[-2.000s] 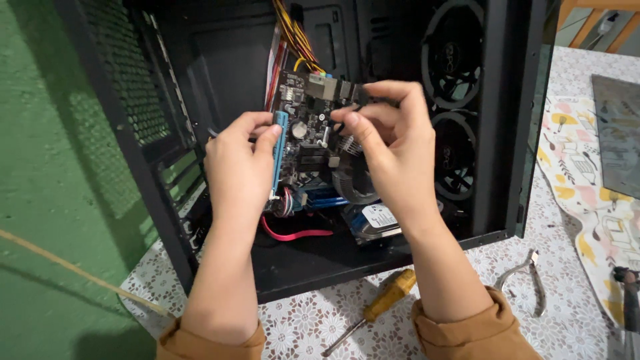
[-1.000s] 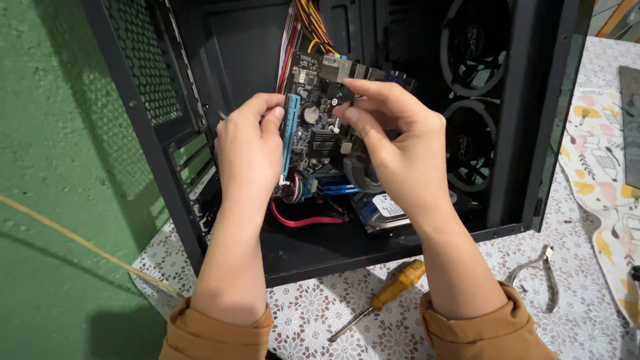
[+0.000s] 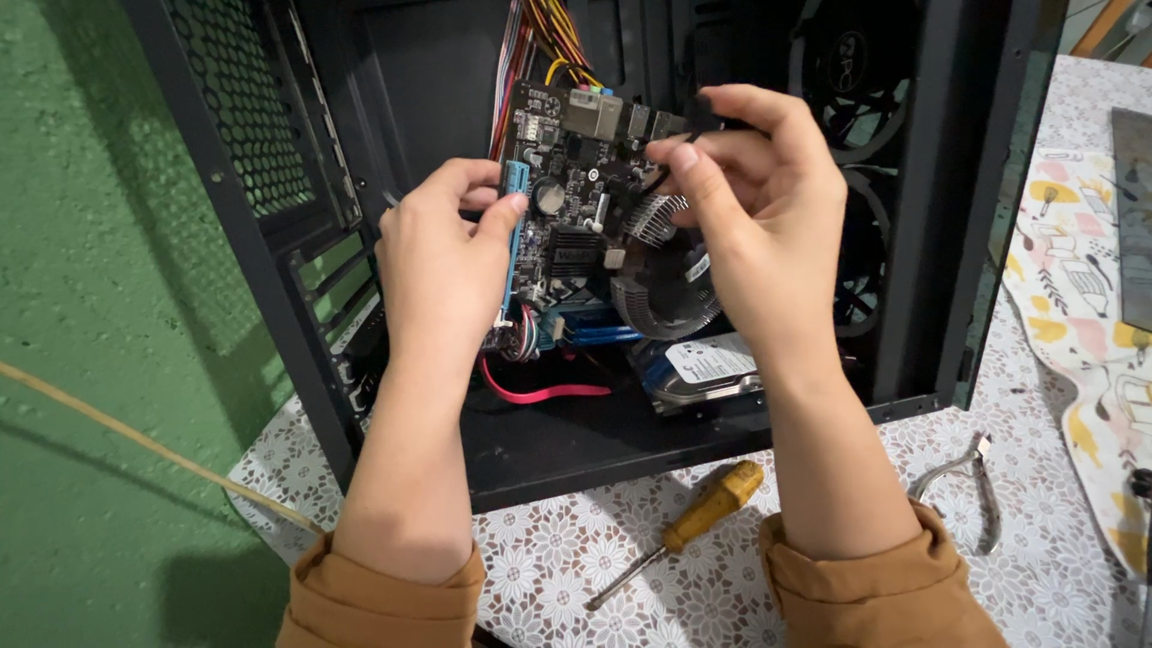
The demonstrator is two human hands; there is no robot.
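My left hand grips the edge of a computer motherboard at its blue expansion slot, thumb on top. The board is tilted inside an open black computer case. Over the board's right side, my right hand pinches a thin black cable between thumb and fingers; a dark end shows near the index fingertip. Where the cable leads is hidden. A round CPU cooler sits on the board below that hand. Blue memory modules lie at the board's lower edge, with a bundle of wires beside them.
A hard drive and a red SATA cable lie in the case. Two fans line its right side. In front, on the lace-patterned tablecloth, are a yellow-handled screwdriver and metal pliers. A green wall stands left.
My left hand keeps its grip on the board's edge. The right hand stays over the board's right side, its fingers slightly shifted on the black cable.
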